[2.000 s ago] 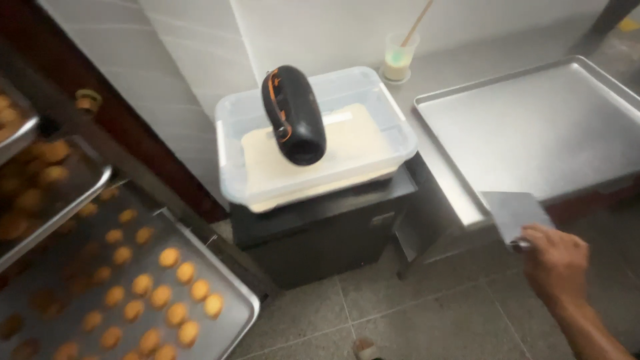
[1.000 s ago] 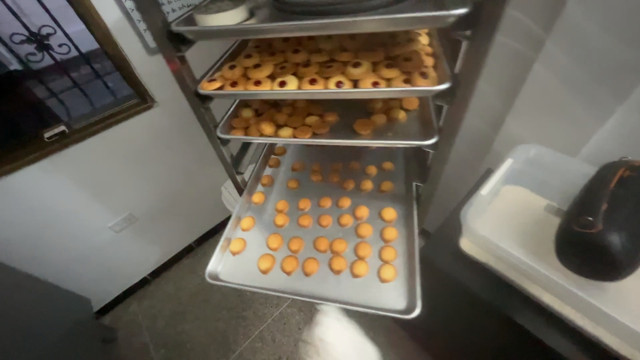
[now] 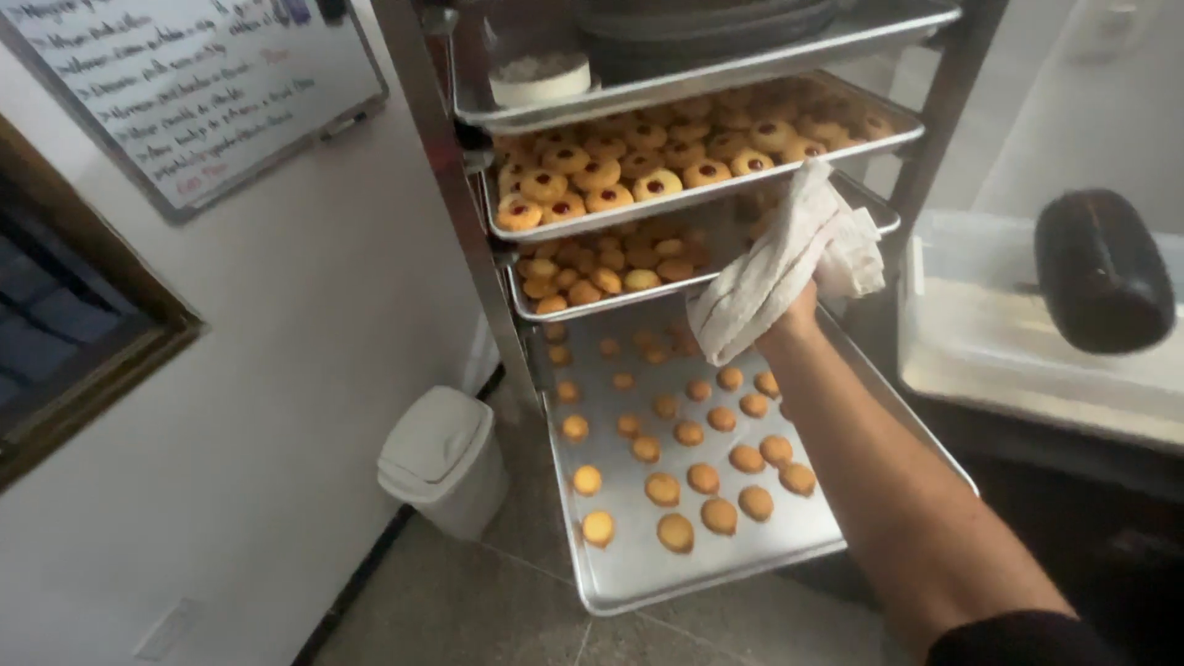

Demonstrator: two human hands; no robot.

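My right hand [image 3: 795,319] is wrapped in a folded white cloth [image 3: 763,277] and reaches in front of the rack from the lower right; the cloth hides the fingers. It is at the front edge of a metal tray of plain small round cookies [image 3: 638,279]. Below, a metal baking tray [image 3: 703,573] sticks out of the rack with spaced-out small round cookies [image 3: 675,533] on it. Above, another tray [image 3: 592,222] is full of cookies with dark red centres [image 3: 658,183]. My left hand is out of view.
The top tray [image 3: 731,67] holds a white round container [image 3: 540,81] and a dark object. A lidded white bin [image 3: 442,444] stands on the floor at left. At right, a clear plastic tub [image 3: 953,370] has a black portable speaker [image 3: 1103,270] over it. A whiteboard [image 3: 199,102] hangs at left.
The view has swung from the tub and worktable to the rack. Two seconds ago my right hand held a metal scraper; now it has the white cloth, raised to the rack's trays.
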